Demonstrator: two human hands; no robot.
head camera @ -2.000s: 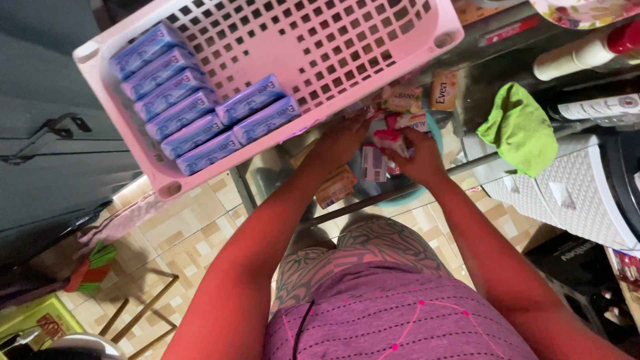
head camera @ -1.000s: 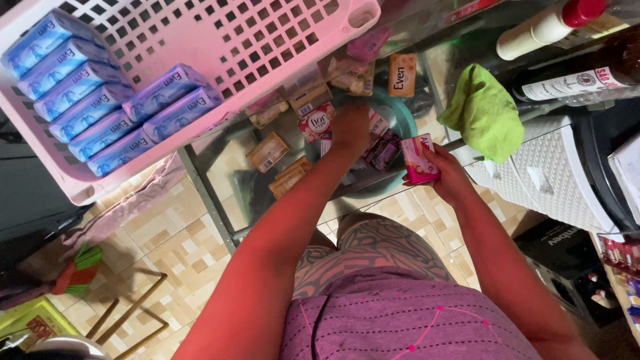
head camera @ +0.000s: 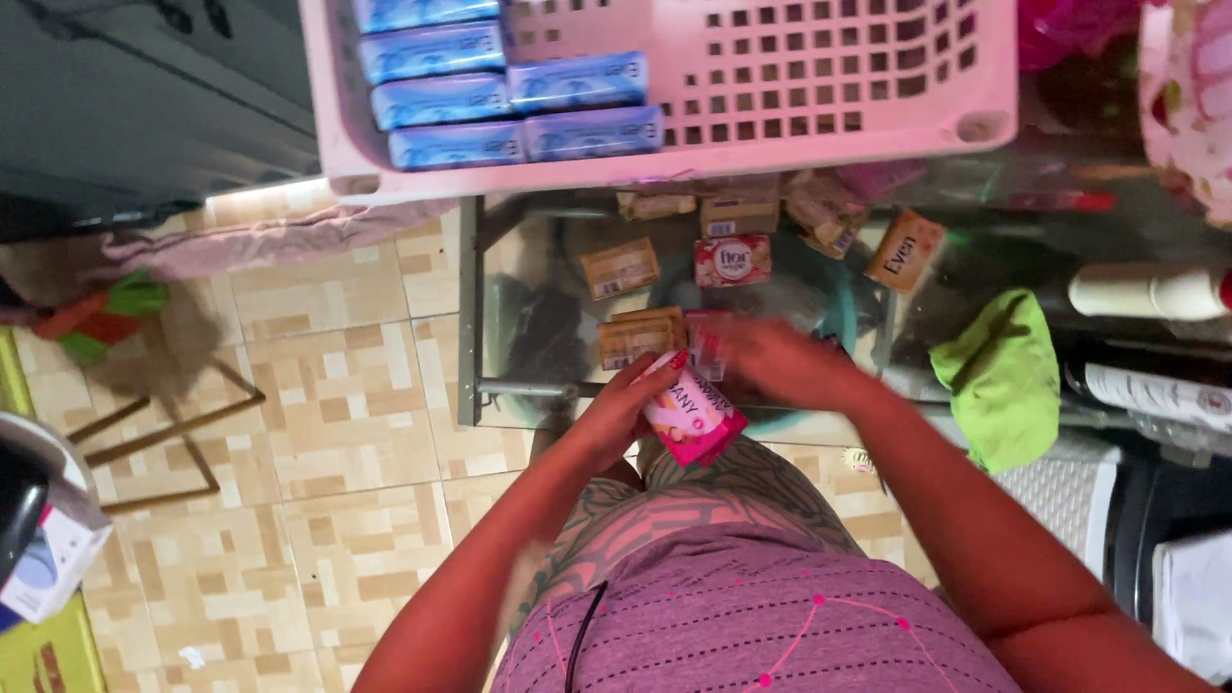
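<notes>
My left hand [head camera: 616, 409] grips a pink Albany soap pack [head camera: 691, 414], possibly more than one, over the near edge of a glass table. Blurred, my right hand [head camera: 780, 356] reaches over the glass just right of it, beside a pink-and-white pack [head camera: 707, 345]; whether its fingers hold anything cannot be seen. Tan soap packs [head camera: 637, 339] lie left of my hands, and another tan pack [head camera: 619, 269] lies above them. A red-and-white Flor soap pack [head camera: 732, 261] and an orange Even pack [head camera: 906, 250] rest farther back on the glass.
A pink plastic basket [head camera: 828, 159] with blue Even packs [head camera: 592, 132] stands at the back. To the right are a green cloth [head camera: 1006, 380], a white bottle with a red cap [head camera: 1145, 293] and a dark labelled bottle [head camera: 1155, 393]. The glass table has a metal frame [head camera: 470, 308].
A pink pack was in my right hand a second ago; now my left hand holds pink packaging nearer my body. My right hand is over the glass. The view has shifted.
</notes>
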